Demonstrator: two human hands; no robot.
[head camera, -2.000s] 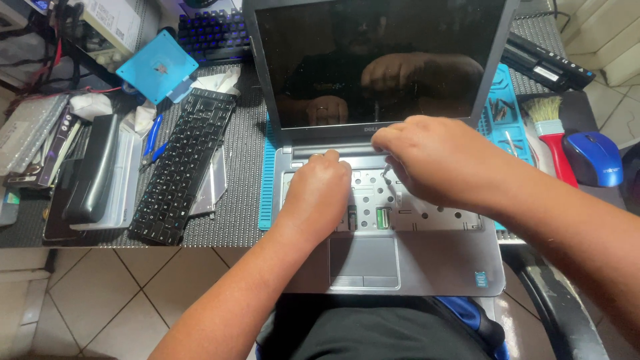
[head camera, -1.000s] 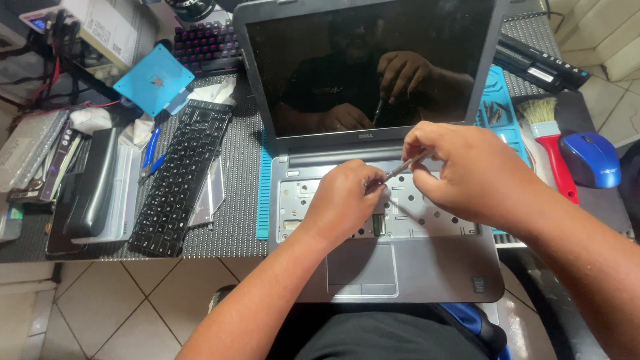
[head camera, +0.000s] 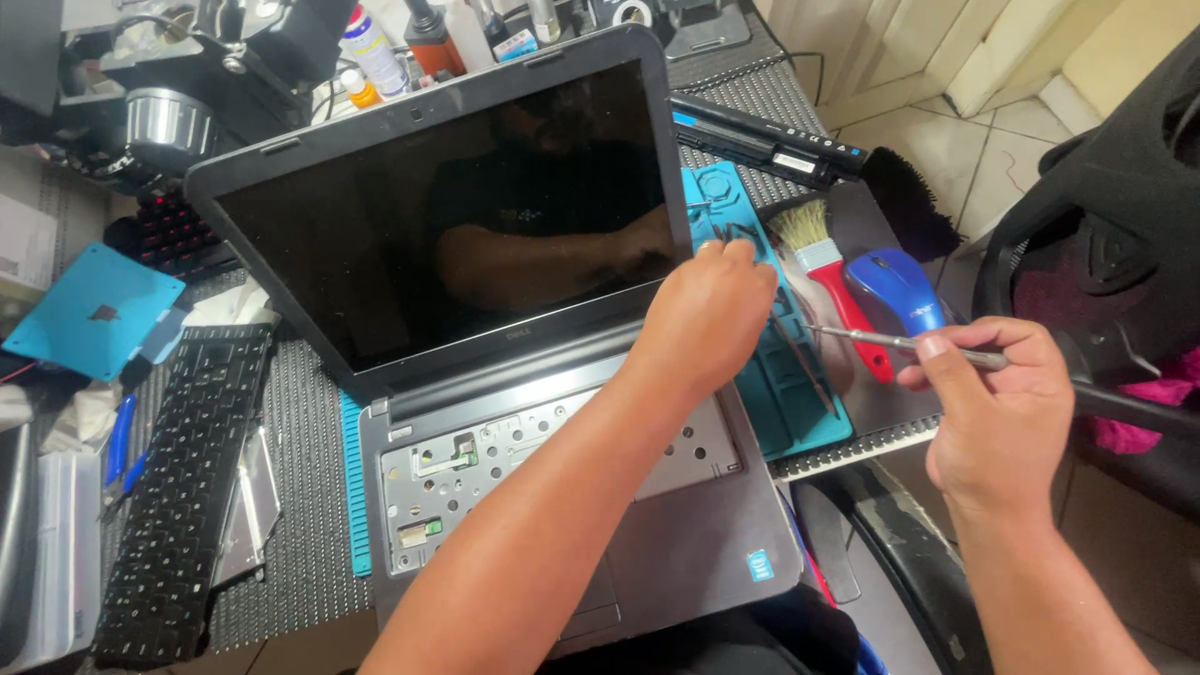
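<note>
My right hand (head camera: 1008, 403) holds a thin metal precision screwdriver (head camera: 900, 342), its tip pointing left above the red-handled paintbrush (head camera: 848, 305). My left hand (head camera: 712, 309) reaches across the open Dell laptop (head camera: 694, 525) to the teal silicone work mat (head camera: 811, 427), over its compartments with small dark parts. The fingertips of that hand are partly hidden, so whether they hold anything does not show. With its keyboard off, the laptop's metal plate (head camera: 511, 431) lies bare, with holes and small connectors. The black laptop keyboard (head camera: 187, 478) lies at the left of the laptop.
A blue mouse (head camera: 891, 286) sits beside the brush. Behind them lies a laptop battery (head camera: 769, 145). Blue-handled pliers (head camera: 119, 445) and a blue plate (head camera: 98, 309) are at far left. Bottles and a spray can (head camera: 373, 52) stand behind the screen; a black chair (head camera: 1116, 206) is at right.
Both hands have left the laptop's metal plate and moved right: the left to the teal mat, the right, with the screwdriver, beyond the laptop's right edge. The view has shifted right.
</note>
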